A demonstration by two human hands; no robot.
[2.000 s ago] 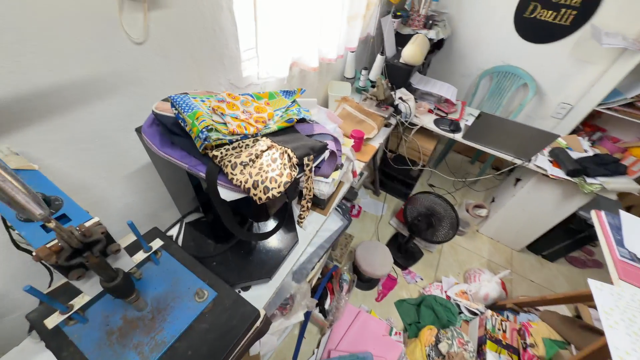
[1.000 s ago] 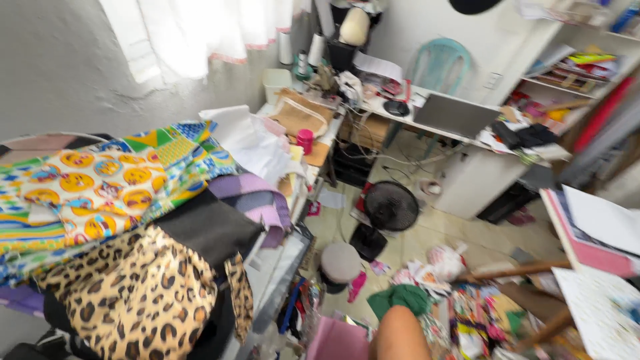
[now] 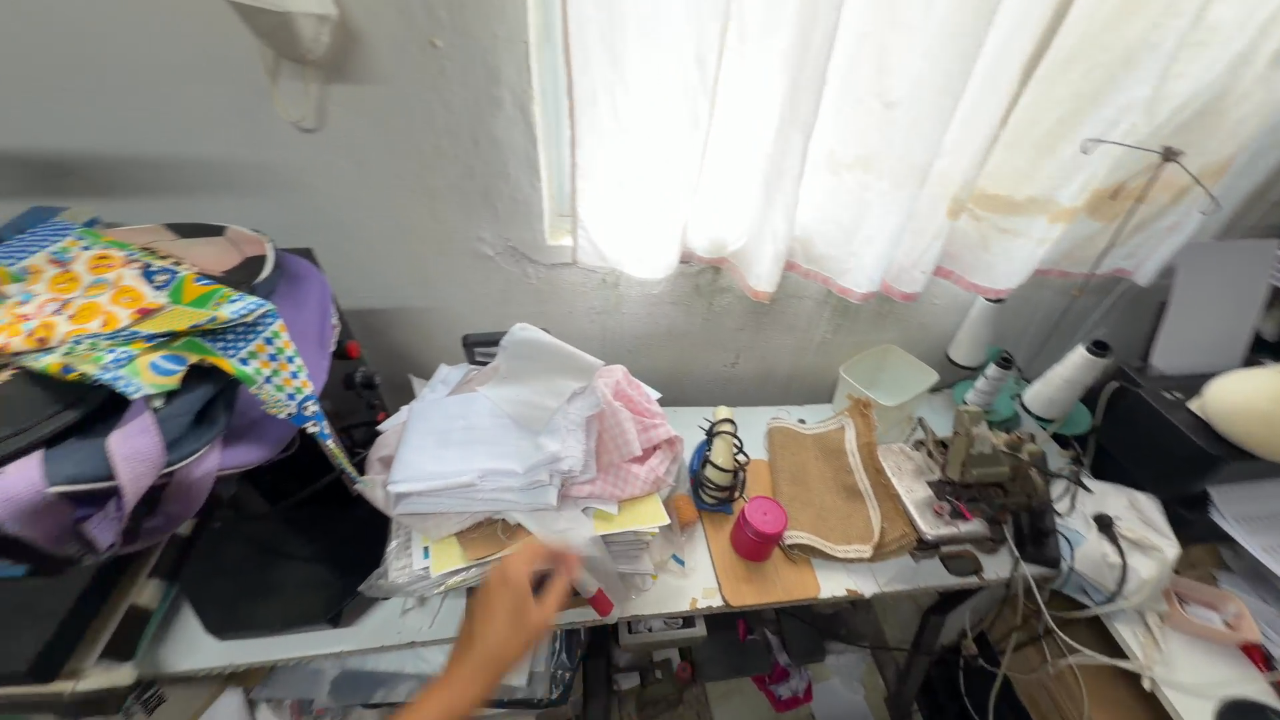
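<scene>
One bare hand is in view, most likely my left hand (image 3: 515, 605), with its forearm rising from the bottom edge. It is blurred at the front edge of the white table, its fingers bent beside a pile of folded white cloth (image 3: 480, 450). A small dark shape shows between the fingers; whether they grip it is unclear. Just right of the fingertips lies a red-ended object (image 3: 598, 601), perhaps a marker. Pink gingham cloth (image 3: 635, 430) and yellow paper (image 3: 635, 513) are in the pile. My right hand is out of view.
A pink lidded jar (image 3: 758, 528) stands on a wooden board (image 3: 765, 580), near brown burlap pieces (image 3: 825, 485) and a sewing machine (image 3: 980, 470). White thread cones (image 3: 1065, 380) stand behind. Purple bags (image 3: 300, 350) and patterned fabric (image 3: 120, 300) fill the left; loose cables hang at right.
The view has swung to the left and closer to the table by the window. A hand now shows at the cloth pile; no hand was plainly seen there before.
</scene>
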